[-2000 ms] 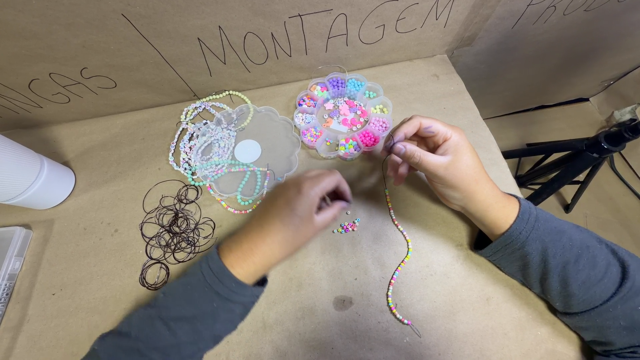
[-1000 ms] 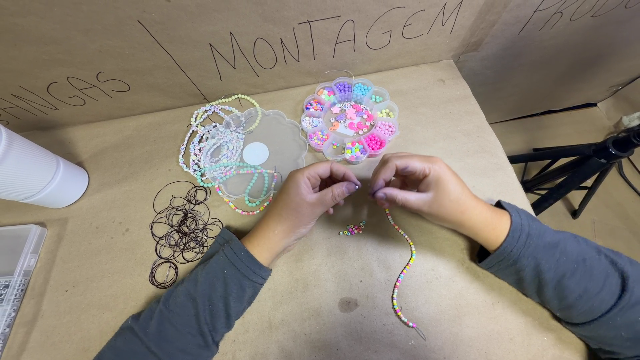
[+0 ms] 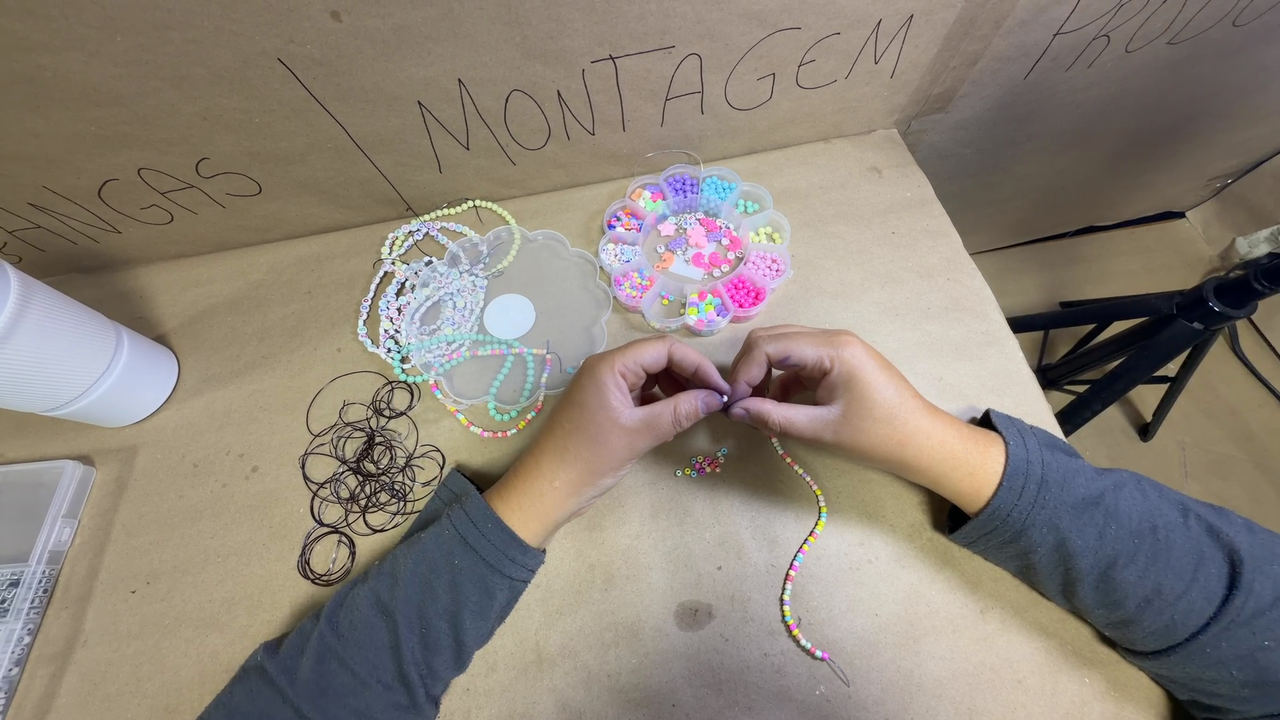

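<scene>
My left hand [image 3: 655, 395] pinches a tiny pale bead [image 3: 724, 399] between thumb and forefinger. Touching it at the fingertips, my right hand [image 3: 815, 385] pinches the upper end of a beaded strand. The multicoloured strand [image 3: 819, 515] hangs from below my right hand and curves over the paper, with a thin bare loop at its lower end. A small heap of loose coloured beads [image 3: 702, 463] lies just below my left hand. Beyond both hands stands a flower-shaped clear bead box [image 3: 745, 292], its compartments holding beads sorted largely by colour.
The clear flower-shaped lid [image 3: 570, 290] lies left of the box, with several bead strands [image 3: 400, 290] on and beside it. Tangled dark cord loops [image 3: 370, 465] lie nearer my left sleeve. A white ribbed cup [image 3: 90, 350] and clear plastic case [image 3: 40, 550] are far left; a black tripod [image 3: 1150, 330] stands right.
My left hand has moved from above the loose beads up to my right hand, and their fingertips now meet. My right hand was farther up, near the bead box, two seconds ago.
</scene>
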